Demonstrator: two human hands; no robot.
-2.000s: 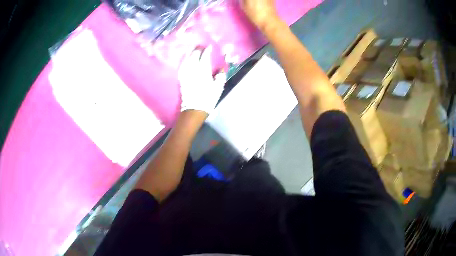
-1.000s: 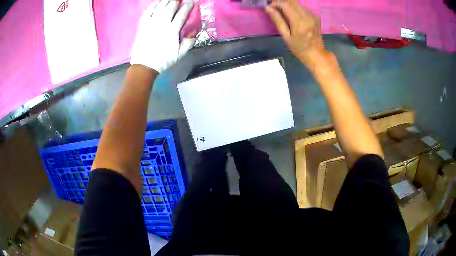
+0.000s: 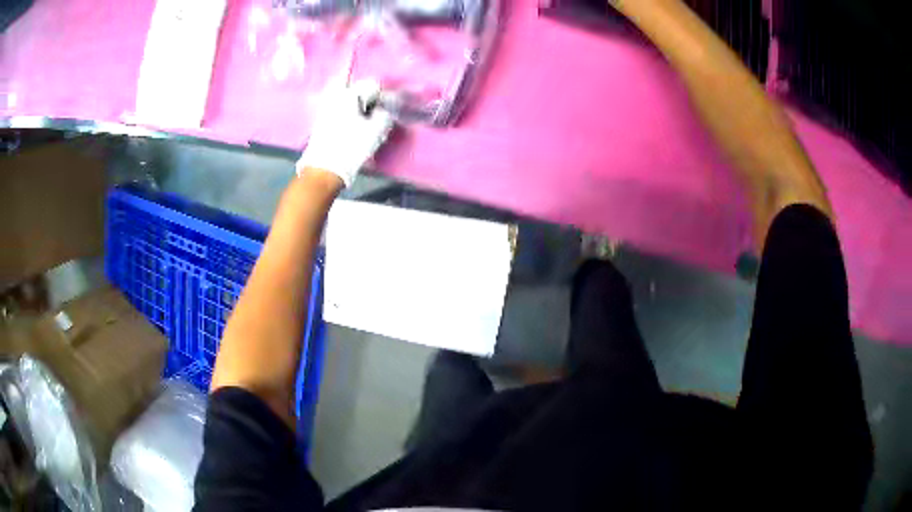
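A dark frame-like part (image 3: 462,75), partly in clear plastic, lies on the pink mat (image 3: 560,130) at the top centre and is blurred. My left hand (image 3: 345,137), in a white glove, is at its lower left corner with the fingers bent around the edge or the plastic. My right arm, bare, reaches to the top edge. My right hand is cut off by the picture's edge. More dark parts (image 3: 835,70) lie on the mat at the upper right.
A long white sleeve (image 3: 180,62) lies on the mat at the upper left. A white board (image 3: 418,277) stands by the bench edge. Below left are a blue plastic grid (image 3: 185,275), cartons (image 3: 105,350) and a white bagged bundle (image 3: 165,440).
The view has swung to the right along the bench. My right arm now reaches far forward, its hand out of view. A dark frame part now shows at my left hand.
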